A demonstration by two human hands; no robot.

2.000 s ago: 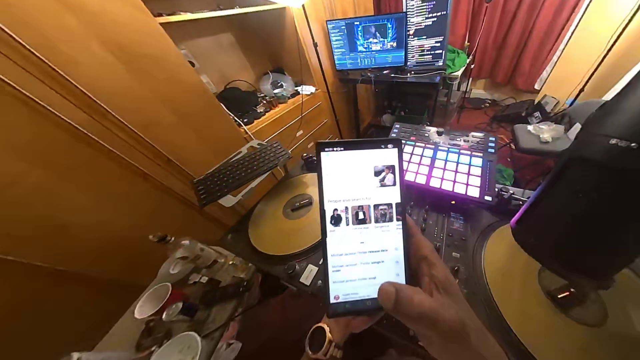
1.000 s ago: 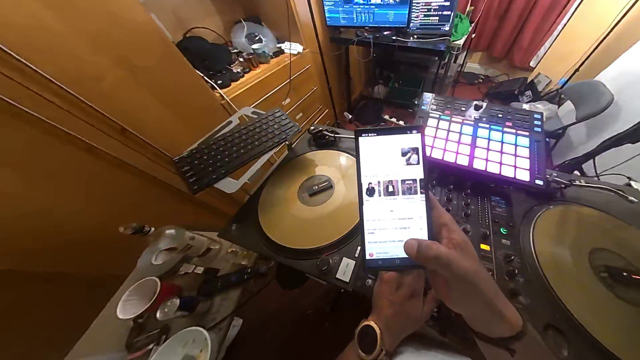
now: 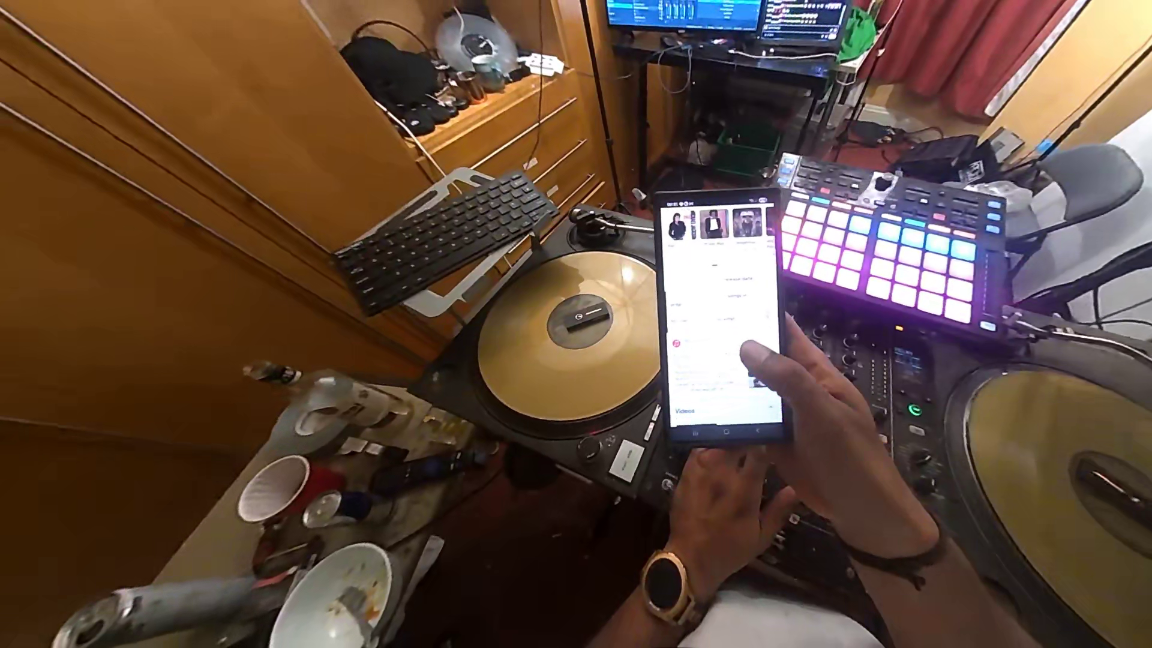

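Note:
A smartphone (image 3: pixel 715 360) with a lit white page of pictures and text is held upright in my right hand (image 3: pixel 832 432), whose thumb lies over the right part of the screen. Below the phone is my left hand (image 3: pixel 720 508), with a gold-cased watch (image 3: pixel 667 583) on its wrist. Its fingertips pass behind the phone's lower edge, so its hold cannot be seen. Under both hands lies a DJ mixer (image 3: pixel 913 432). To the left is a turntable's gold record (image 3: pixel 540 369); another gold record (image 3: pixel 1044 459) is on the right turntable. A lit pad controller (image 3: pixel 882 247) stands behind.
A black keyboard (image 3: pixel 450 238) rests on a metal stand at the left. The lower-left table (image 3: pixel 216 540) carries a glass bottle (image 3: pixel 355 400), a red cup (image 3: pixel 274 489), a can and a used bowl (image 3: pixel 333 598). Monitors (image 3: pixel 681 13) and a grey chair (image 3: pixel 1093 184) stand farther back.
The page on the phone has scrolled up, with the row of pictures now at the top. My left hand stays below the phone. The view has tilted down and shifted.

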